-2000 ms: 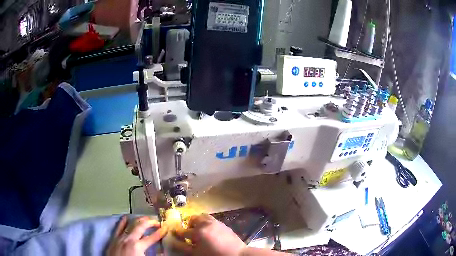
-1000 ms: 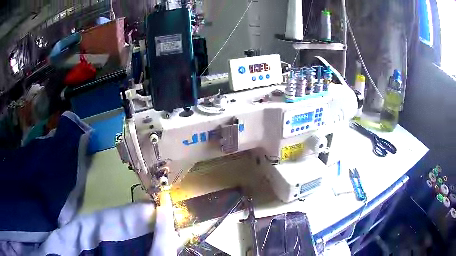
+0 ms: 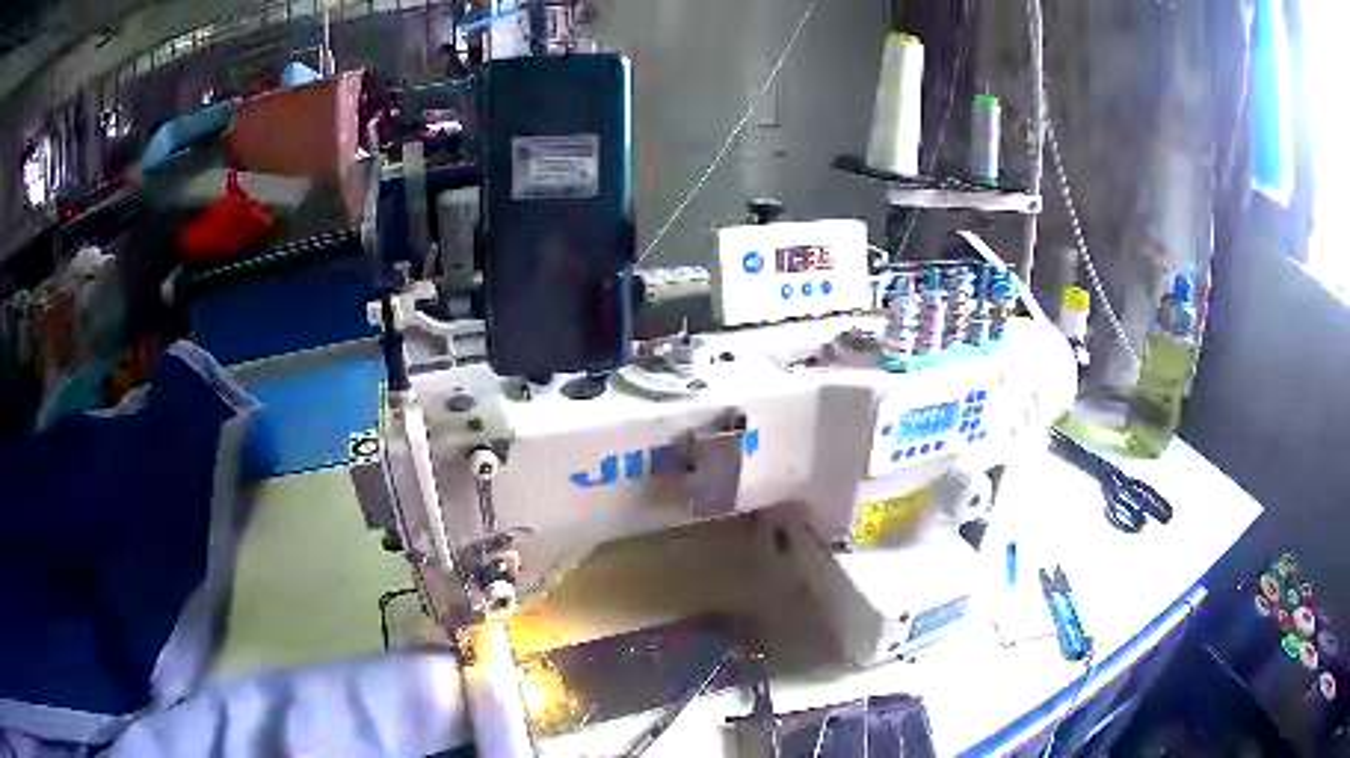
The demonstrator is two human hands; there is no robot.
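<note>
The navy fabric (image 3: pixel 104 518) lies heaped at the left, with a pale strip along its edges. Its pale edge band (image 3: pixel 318 708) runs along the bottom to the needle area (image 3: pixel 496 629), which glows yellow under the lamp. The white sewing machine (image 3: pixel 637 444) with blue lettering stands in the middle. A dark needle plate cover (image 3: pixel 637 669) lies under its arm. Neither of my hands is in the picture.
Blue-handled snips (image 3: pixel 1063 610) and black shears (image 3: pixel 1128 496) lie on the table at right. An oil bottle (image 3: pixel 1164 378) stands behind them. Dark squarish pieces (image 3: pixel 851 732) sit at the front edge. A dark phone-like slab (image 3: pixel 558 215) stands on the head. Thread spools (image 3: pixel 1295 629) are at far right.
Both hands, at the needle two seconds ago, have left the picture. The camera view has shifted, bringing the shears and window more into view. The pale band still lies at the needle.
</note>
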